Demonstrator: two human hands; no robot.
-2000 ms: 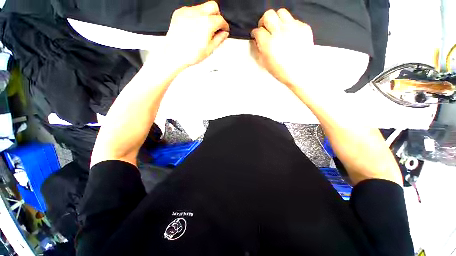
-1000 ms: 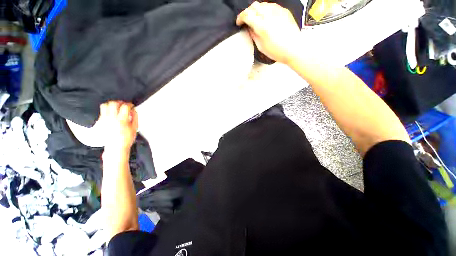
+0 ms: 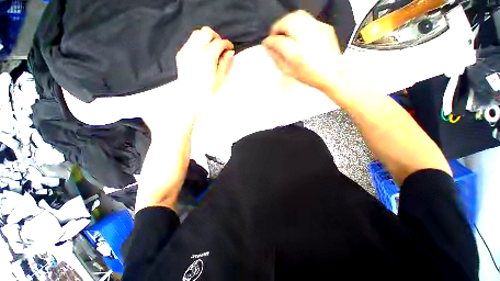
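A large black garment (image 3: 126, 44) lies over the white padded board (image 3: 263, 99), its near edge crossing the board. My left hand (image 3: 204, 57) pinches this edge near the middle, fingers curled. My right hand (image 3: 304, 46) is at the same edge a little to the right, fingers bent and slightly blurred; I cannot tell whether it grips the cloth. The steam iron (image 3: 405, 23) with its orange handle rests on the board at the upper right, touched by neither hand.
Crumpled black cloth (image 3: 93, 145) hangs below the board's rounded left end. White cloth pieces (image 3: 41, 219) are heaped at the far left. Blue crates stand at the lower left (image 3: 114, 236) and lower right (image 3: 386, 184). Dark cloth and cables are at the right.
The view has swung around. My left hand has moved from the board's left end along the garment edge towards my right hand. The iron now shows more fully.
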